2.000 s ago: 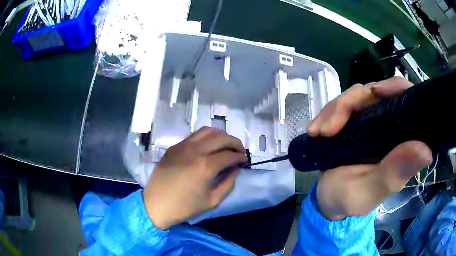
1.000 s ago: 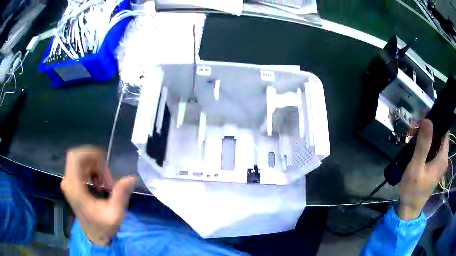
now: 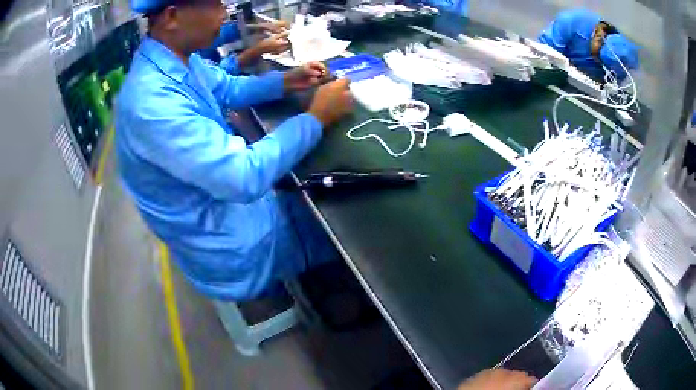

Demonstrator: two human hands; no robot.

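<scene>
My left hand (image 3: 497,379) is cut off by the bottom edge; only its back and some fingers show, beside a white panel edge (image 3: 584,362) that looks like the housing's side. What the hand holds, if anything, is hidden. My right hand is out of the picture. A blue bin (image 3: 513,247) full of white cables (image 3: 561,183) stands on the dark green bench. A clear bag of small glittery parts (image 3: 591,305) lies between the bin and the white panel.
A person in a blue smock (image 3: 202,160) sits at the bench's left edge, both hands over the bench. A black screwdriver (image 3: 362,179) lies near that person. Beyond are a white cord (image 3: 393,137), a small round dish (image 3: 409,112), stacked white parts (image 3: 435,65) and another person (image 3: 584,38).
The view has swung left and up, away from the housing. The right hand and its screwdriver have left the picture. The left hand now shows only at the bottom edge.
</scene>
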